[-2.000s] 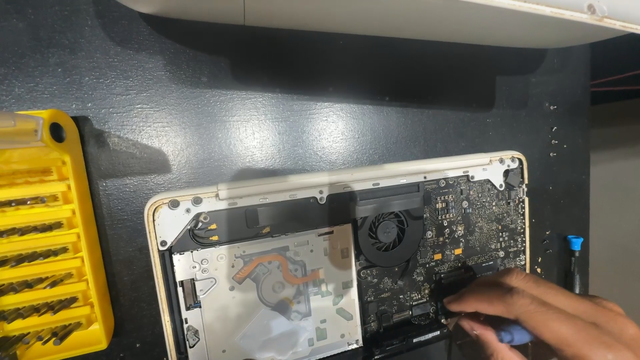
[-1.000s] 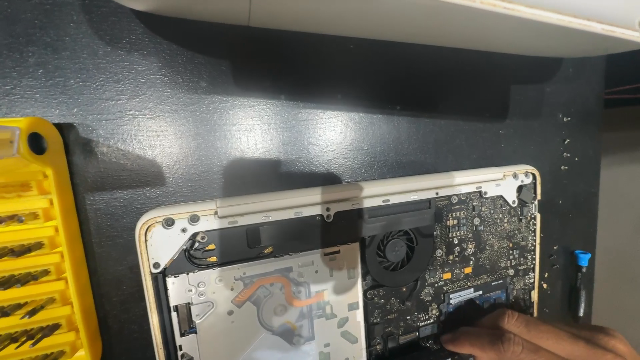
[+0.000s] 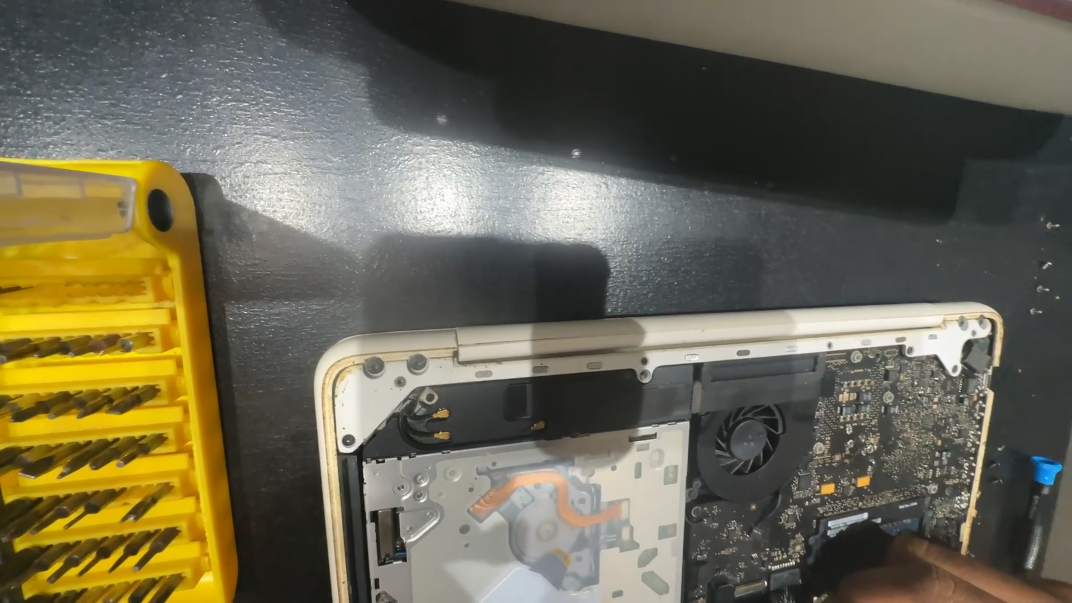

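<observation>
An opened white laptop [image 3: 703,327] lies on the black table, its insides showing. Its optical drive [image 3: 452,511] is at the left, a round black cooling fan [image 3: 747,442] in the middle, and the logic board [image 3: 888,435] at the right. Over the lower part of the board, by the memory module [image 3: 900,519], is my right hand [image 3: 930,574], cut off by the bottom edge. Its fingertips are in dark shadow, so whether they hold anything cannot be told. My left hand is out of view.
A yellow case of screwdriver bits [image 3: 213,469] stands at the left. Right of the laptop lies a screwdriver with a blue cap [image 3: 1044,471], below several small screws [image 3: 1043,265]. A pale object [image 3: 837,50] spans the top right.
Two seconds ago my right hand held a blue-ended tool over the board; that tool is not visible now. The hand sits lower in the picture. The view has shifted.
</observation>
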